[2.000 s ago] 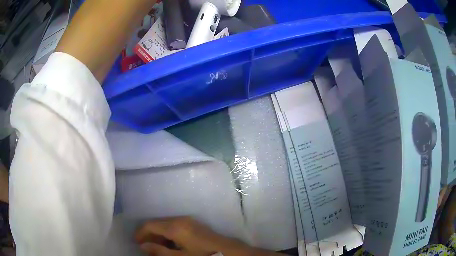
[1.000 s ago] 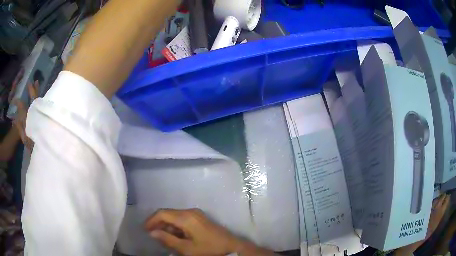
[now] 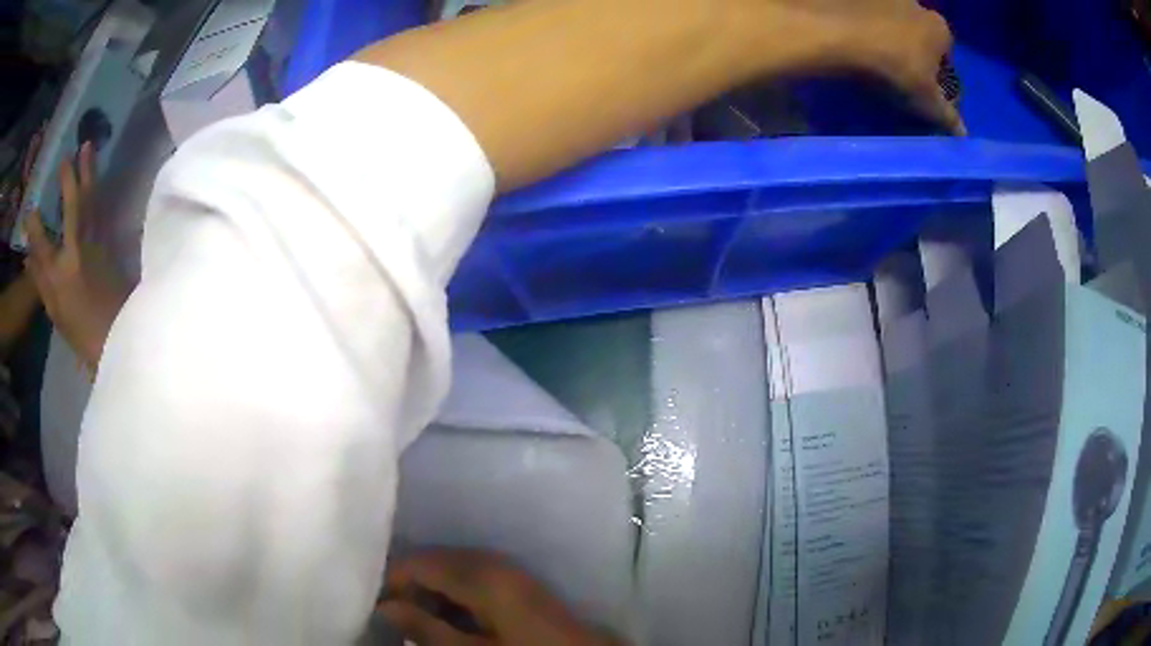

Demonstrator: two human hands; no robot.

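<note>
My left arm in a white sleeve crosses from the lower left to the blue bin. My left hand is over the bin's interior, fingers bent down and cut by the top edge. A small dark patterned piece shows at its fingers; whether it is gripped is unclear. My right hand is at the bottom edge, partly cut off and blurred, loosely curled over the white foam sheet, with no object seen in it. Fan cartons stand upright at the right, their end flaps raised.
Flat printed cartons stand beside the foam. Green surface shows between foam pieces. Another person's hand is at the far left by a light blue carton. A white-and-grey box lies at upper left.
My left arm has swung right, bringing the hand into view over the bin. The bin and cartons appear shifted right and down. My right hand stays low, now more cut off.
</note>
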